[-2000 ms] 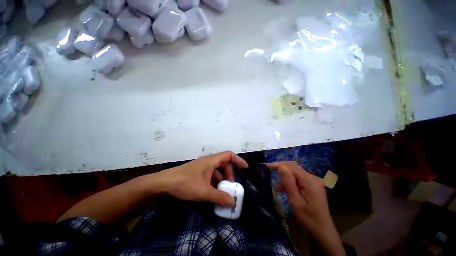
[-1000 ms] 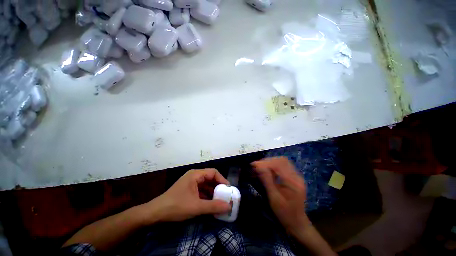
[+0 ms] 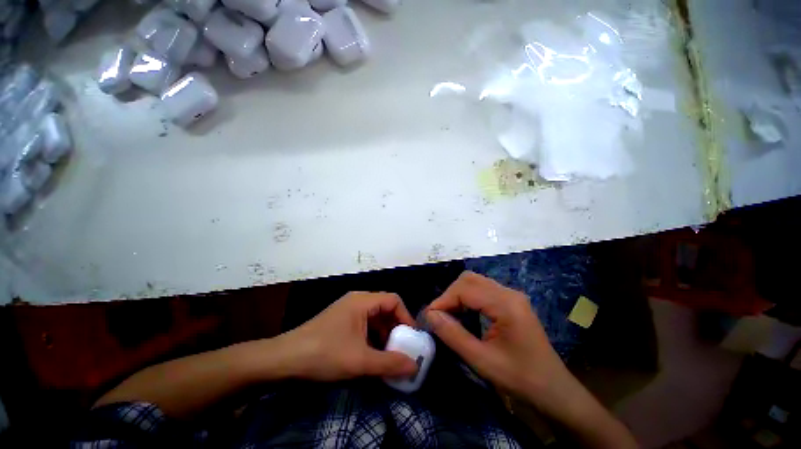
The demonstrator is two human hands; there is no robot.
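Observation:
A glossy white earbud charging case [image 3: 410, 358] with a small grey mark on its face is held over the lap, below the table edge. My left hand [image 3: 347, 338] grips it between thumb and fingers from the left. My right hand [image 3: 505, 338] is at the case's upper right edge with thumb and forefinger close together. A small greyish, see-through bit seems to show at its fingertips, but I cannot tell what it is or whether it is pinched.
Loose white cases [image 3: 295, 37] lie piled at the table's back left. A clear bag of cases [image 3: 33, 149] is at the left edge. A whitish heap of film sheets [image 3: 584, 131] lies right of centre, with a yellowed taped seam [image 3: 707, 131] beyond it.
My right hand was apart from the case, then blurred in motion; now its fingertips are at the case's upper edge. My left hand keeps its grip, the case slightly more tilted.

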